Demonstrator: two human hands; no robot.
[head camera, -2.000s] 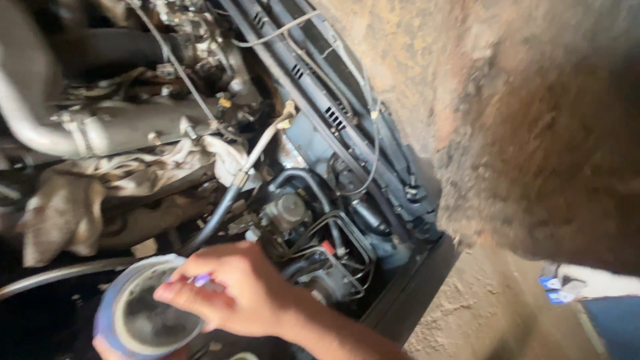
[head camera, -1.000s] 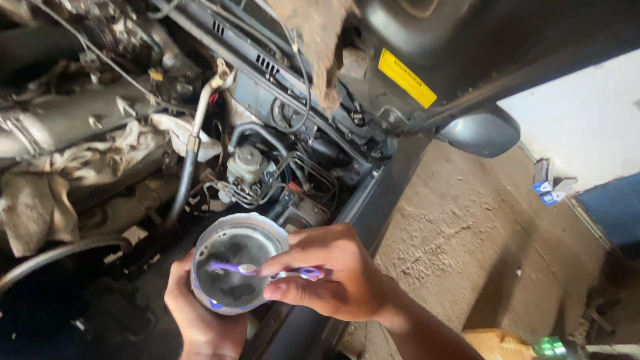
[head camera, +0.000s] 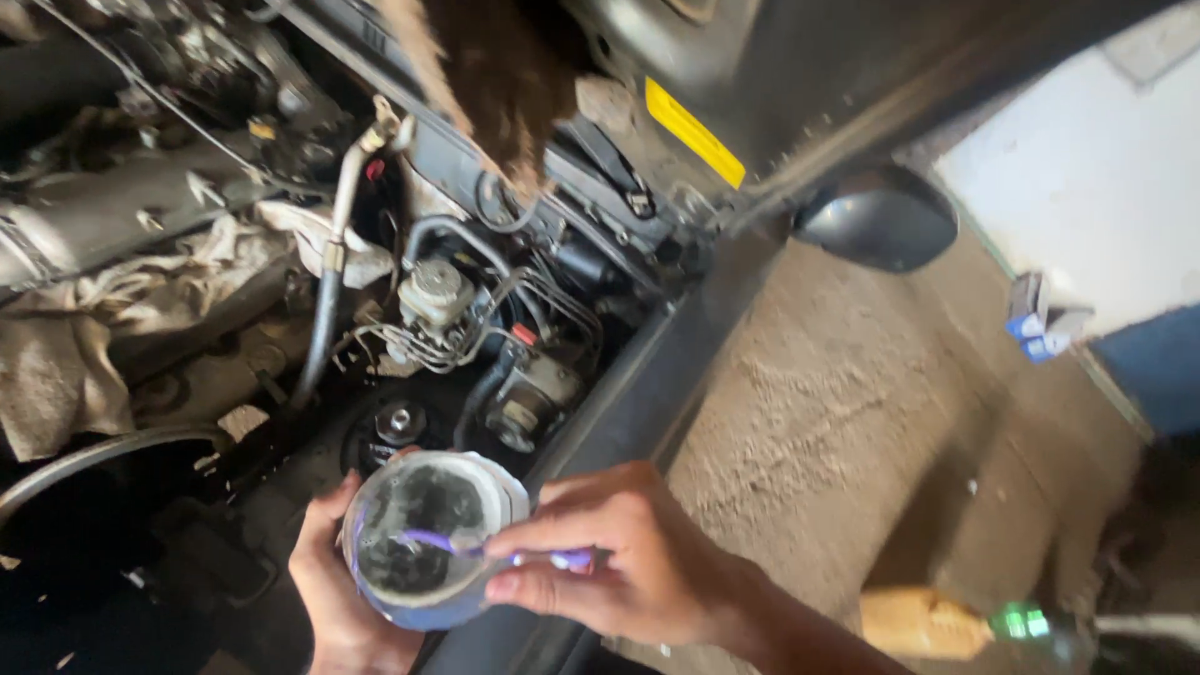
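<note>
My left hand (head camera: 342, 581) grips a round plastic tub (head camera: 441, 614) from its left side and below, tilted so that its inside shows. Dark greyish liquid or residue coats the tub's inside. Between the thumb and fingers of my right hand (head camera: 609, 553) is a purple-handled toothbrush (head camera: 562, 559), its far end reaching into the tub. The bristles are too blurred to make out. Both hands are over the edge of a car's engine bay, just below a round strut mount (head camera: 400, 422).
Brake lines run from a metal hydraulic unit (head camera: 436, 295). Cloth rags (head camera: 66, 375) lie about the engine. A raised hood with a yellow label (head camera: 694, 131) hangs above, beside a side mirror (head camera: 877, 217). A small box (head camera: 1036, 314) and a bottle (head camera: 928, 621) are on the dirt floor.
The view has swung toward the fender and floor since the earliest frame. My left hand, mostly hidden then, now shows around the tub. The toothbrush remains in my right hand.
</note>
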